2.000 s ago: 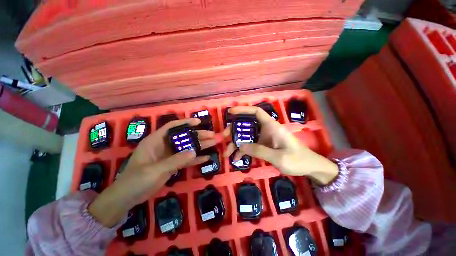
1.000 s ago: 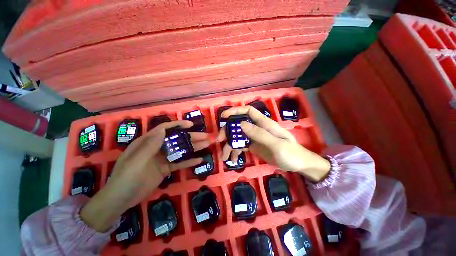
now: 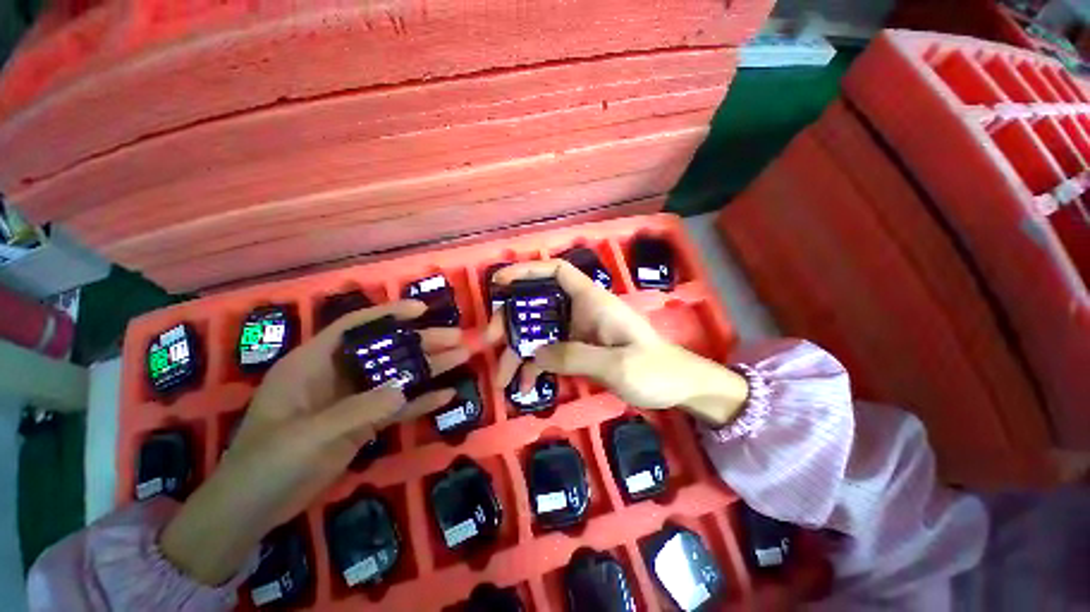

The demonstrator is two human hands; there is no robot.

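My left hand point(image 3: 313, 389) holds a black watch body point(image 3: 386, 356) between thumb and fingers, its screen lit with a purple-white menu list. My right hand point(image 3: 610, 347) holds a second watch body point(image 3: 534, 316), also showing a lit menu list, with the thumb at its lower edge. Both are above a red-orange foam tray point(image 3: 400, 461) whose square pockets hold several dark watches with white labels. Two watches at the tray's back left point(image 3: 175, 359) have lit screens with green and white figures. My hands partly hide some pockets.
A thick stack of foam trays point(image 3: 395, 132) stands directly behind the tray. Another stack point(image 3: 885, 275) stands at the right, with pockets visible on top. A pink roll point(image 3: 34, 320) and a small box lie at the left edge.
The view has shifted, so the tray and hands appear further left. My left thumb has come down to the watch's lower edge. My right thumb has moved from the screen to its lower edge.
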